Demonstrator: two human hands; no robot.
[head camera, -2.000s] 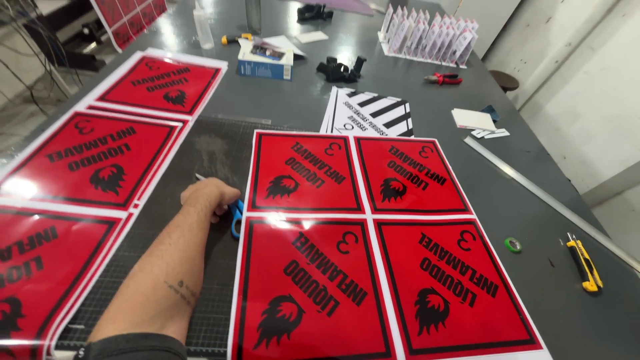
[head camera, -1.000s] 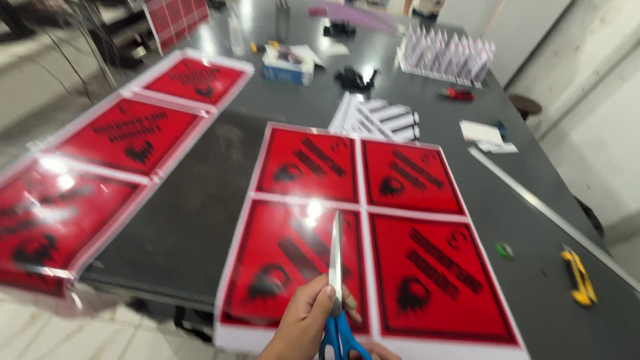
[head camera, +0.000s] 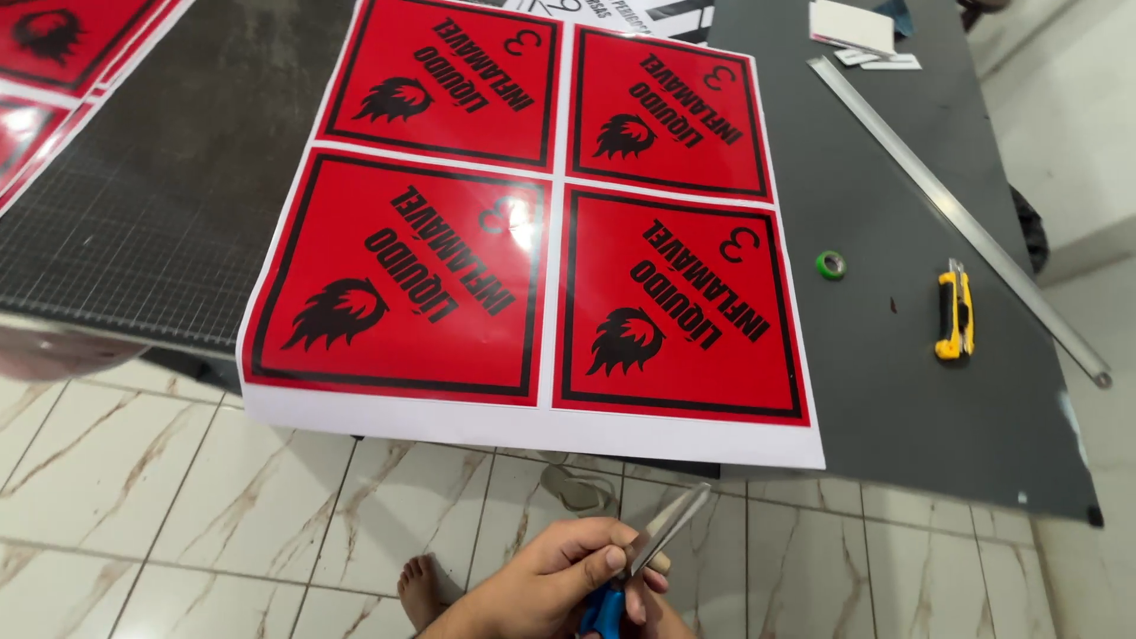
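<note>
Scissors with blue handles (head camera: 667, 531) are in my two hands, below the table's front edge, blades pointing up and right. My left hand (head camera: 564, 577) has its thumb against the blades near the pivot. My right hand (head camera: 652, 596) is at the handle side, mostly hidden behind the scissors and my left hand. A white-bordered sheet with several red hazard labels (head camera: 426, 266) lies above my hands, its lower edge overhanging the table. Each label bears a black flame and writing. A second red label sheet (head camera: 53, 44) is at the upper left.
A gridded cutting mat (head camera: 169, 204) lies left of the sheet. To the right are a green tape roll (head camera: 831, 264), a yellow utility knife (head camera: 954, 312) and a long metal ruler (head camera: 958, 217). White cards (head camera: 850, 28) lie farther back. A bare foot (head camera: 419, 590) and a sandal (head camera: 579, 490) are on the floor.
The scissors, beside the sheet's left edge with one hand two seconds ago, are now in both hands before the table, lower than a second ago. The view has tilted down.
</note>
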